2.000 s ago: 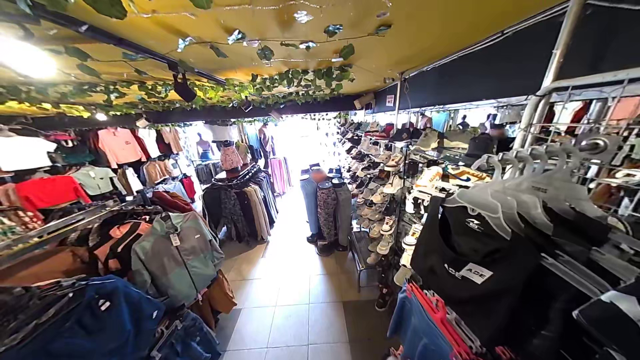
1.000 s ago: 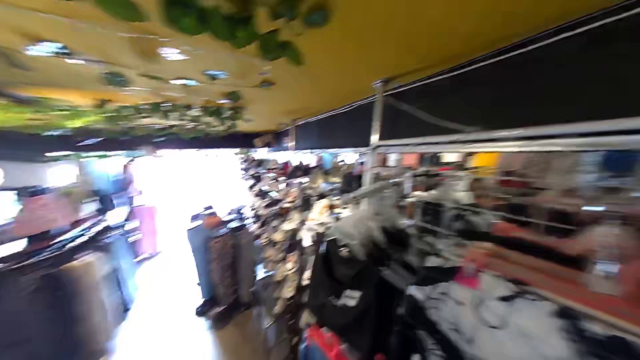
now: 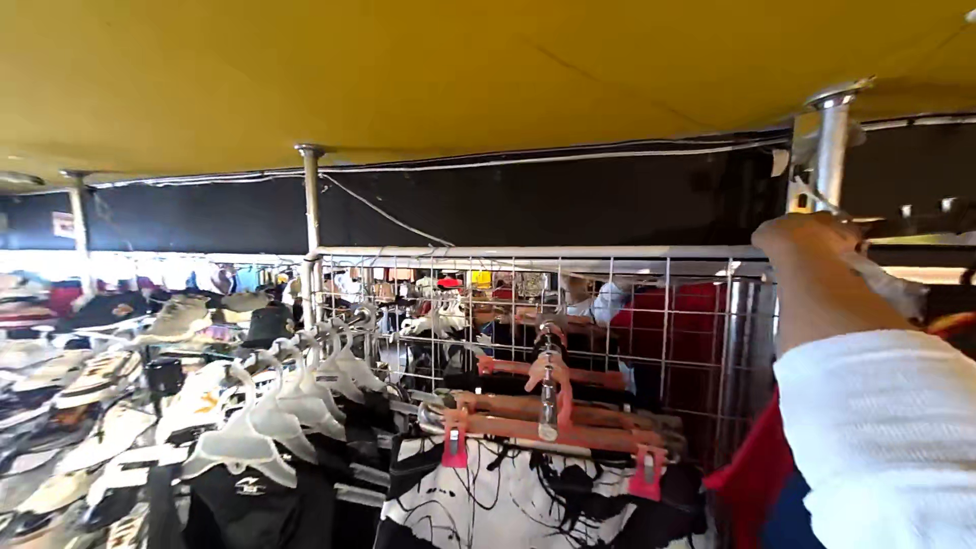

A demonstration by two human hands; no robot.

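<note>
My right hand [image 3: 816, 232], in a white sleeve, is raised at the right beside a vertical metal post [image 3: 833, 160] near the yellow ceiling. Its fingers are bent at the post's lower part, and whether they grip it is hidden. Below and to the left, a black and white patterned garment [image 3: 488, 496] hangs by pink clips from a pink clip hanger [image 3: 549, 431] on a metal display arm [image 3: 547, 381]. White plastic hangers [image 3: 248, 438] with black tops [image 3: 252, 507] hang farther left. My left hand is out of view.
A white wire grid panel [image 3: 610, 305] stands behind the garments, under a white rail [image 3: 534, 252]. Shoes [image 3: 99, 377] and caps fill racks at the left. A second metal pole [image 3: 311, 213] rises to the ceiling. Red cloth [image 3: 755, 480] hangs below my right arm.
The view has swung far right, from the shop aisle to the grid panel. My right hand, not seen in the earlier frames, is now raised by the post.
</note>
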